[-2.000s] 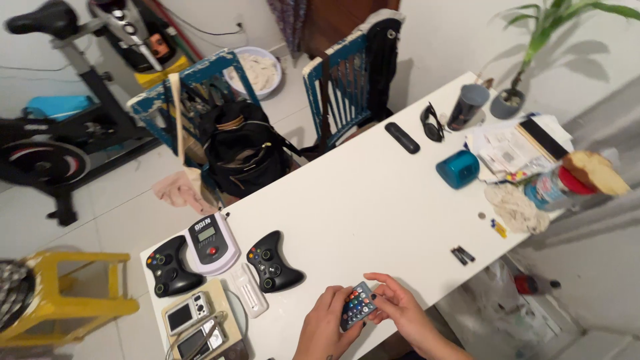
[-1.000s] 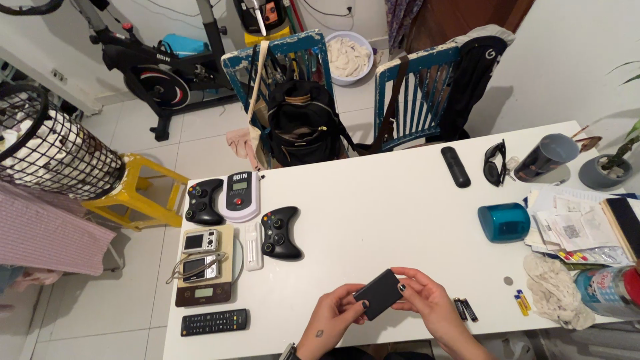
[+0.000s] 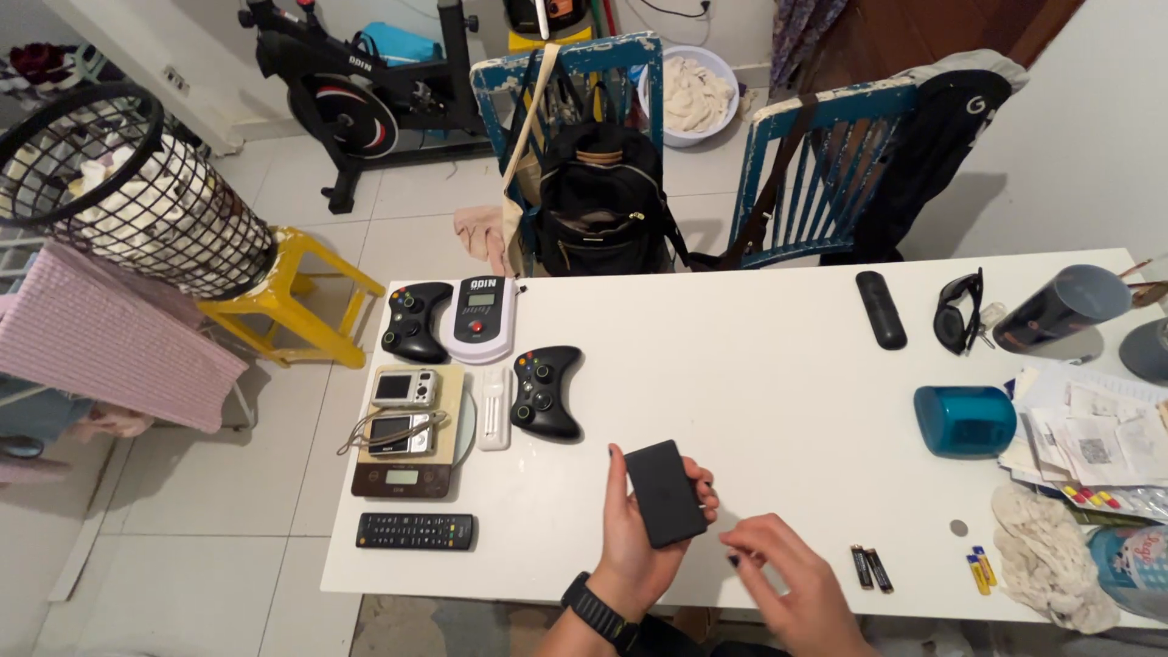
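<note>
A small remote control (image 3: 667, 494), its plain black back facing up, rests in my left hand (image 3: 631, 538) above the table's front edge. My right hand (image 3: 792, 577) is just to its right, apart from it, with thumb and fingertips close to each other; whether they touch cannot be told. Right of that hand lie black AA-type batteries (image 3: 871, 568), side by side on the white table (image 3: 730, 392). Farther right are smaller yellow-and-blue batteries (image 3: 982, 570) and a coin (image 3: 958, 527).
Two black game controllers (image 3: 546, 392), (image 3: 416, 321), a digital monitor (image 3: 483, 318), cameras (image 3: 404, 388) on a kitchen scale (image 3: 401, 479) and a long remote (image 3: 415, 531) occupy the left. Right stand a teal case (image 3: 964, 421), sunglasses (image 3: 958, 311), a cup (image 3: 1058, 308) and a cloth (image 3: 1049, 557).
The remote was turned over from its button side to its plain back. Both hands were on it a second ago; my right hand has let go and moved away to the right.
</note>
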